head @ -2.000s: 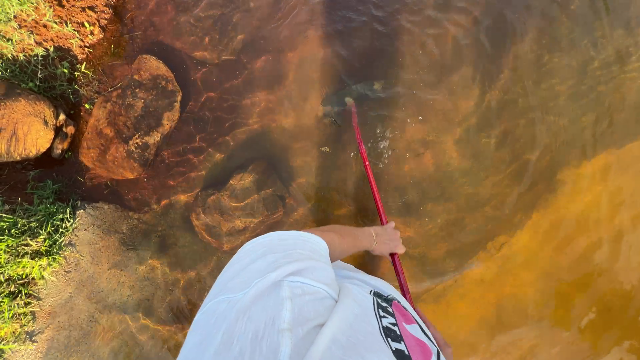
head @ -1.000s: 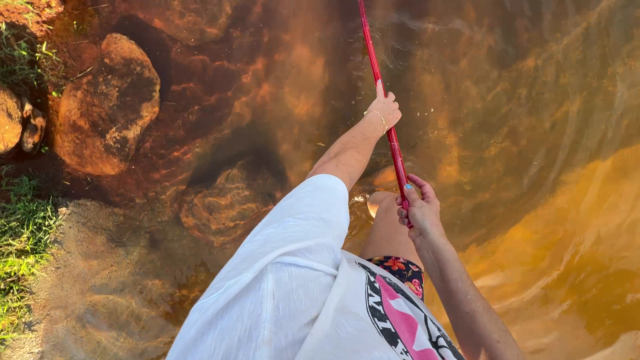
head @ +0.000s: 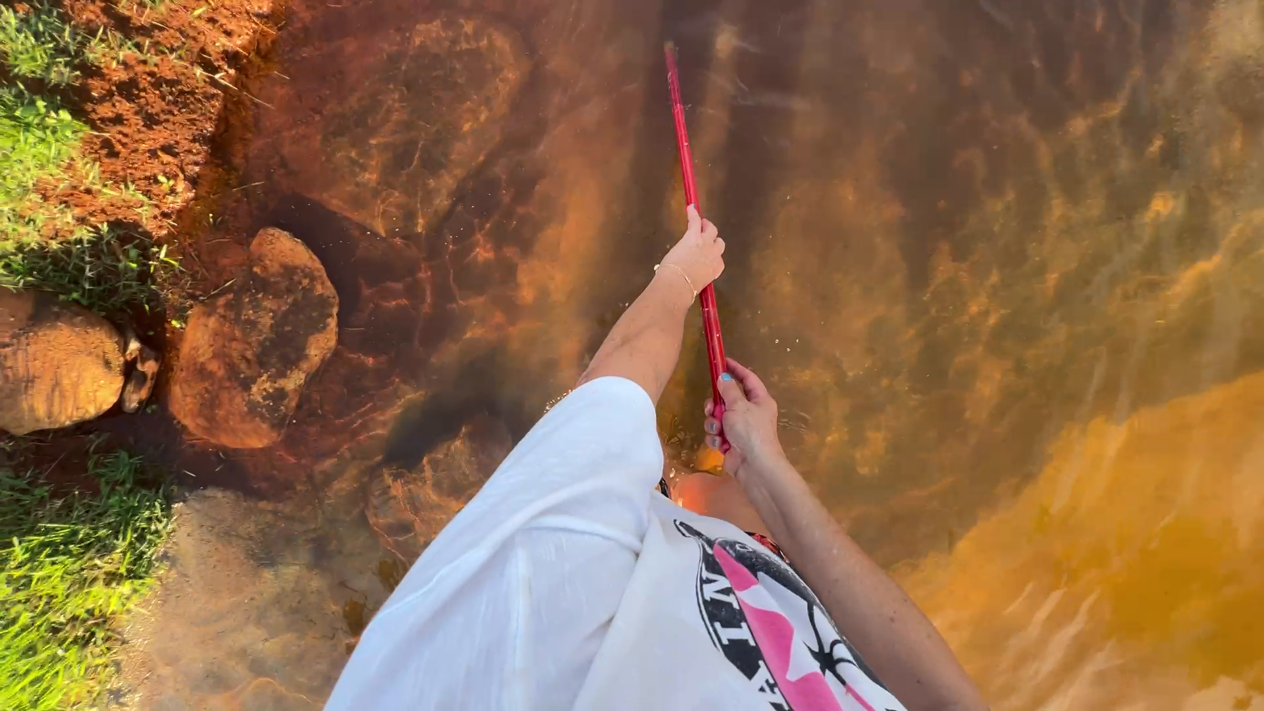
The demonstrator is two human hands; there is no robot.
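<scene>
A red pole runs down from the upper middle of the head view, its far end dipping into brown, murky water. My left hand, with a thin bracelet at the wrist, grips the pole partway along. Closer to my body, my right hand is closed around the pole's near end, and its thumbnail is painted light blue. Whatever the pole's far end carries under the water is hidden.
To the left lie a large reddish rock and a rounded rock beside the grassy bank. Submerged rocks show through the shallow water near my legs. Bright sandy bottom shows at the lower right.
Two seconds ago only one hand showed on the pole; my right hand has since come into view on its near end. The pole's far end, out of view one second ago, shows again.
</scene>
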